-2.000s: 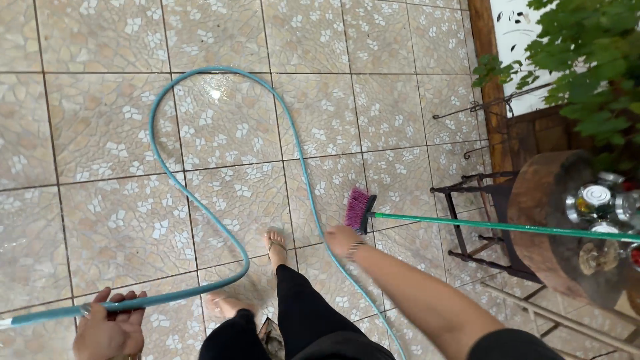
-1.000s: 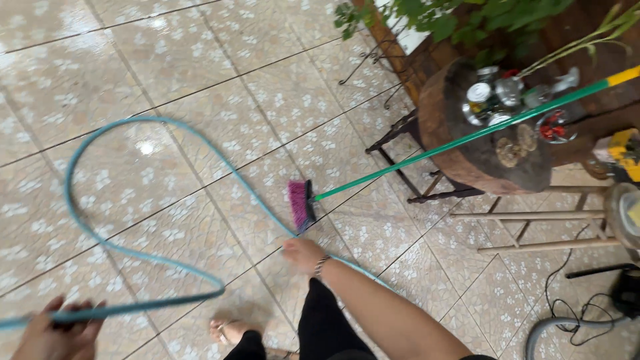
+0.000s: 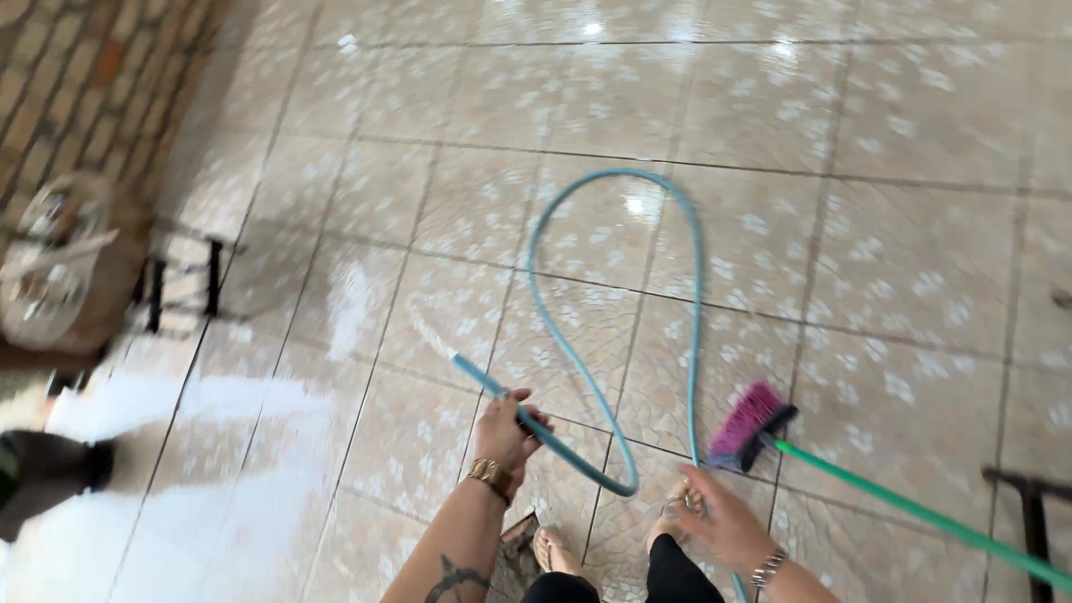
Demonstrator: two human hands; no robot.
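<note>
My left hand [image 3: 507,427] is closed around a blue-green garden hose [image 3: 698,293] near its end, and water comes out of the tip toward the upper left. From there the hose makes a large loop above the floor and runs down past my right hand [image 3: 720,515]. My right hand is blurred; its fingers are at the hose, but whether they grip it is unclear. Just to the right of that hand lies a broom head with purple bristles [image 3: 749,419], its green handle [image 3: 913,507] reaching to the right edge.
Wet, shiny floor tiles [image 3: 913,251] surround my sandaled feet. A wooden table [image 3: 126,293] with glass or metal items stands at the left, beside a brick wall [image 3: 100,75]. Below it is a dark object [image 3: 54,477]. A dark metal leg [image 3: 1034,511] shows at the right edge.
The view has swung strongly to the left. The hose's end with running water, the brick wall and the left table now show. My left hand still holds the hose.
</note>
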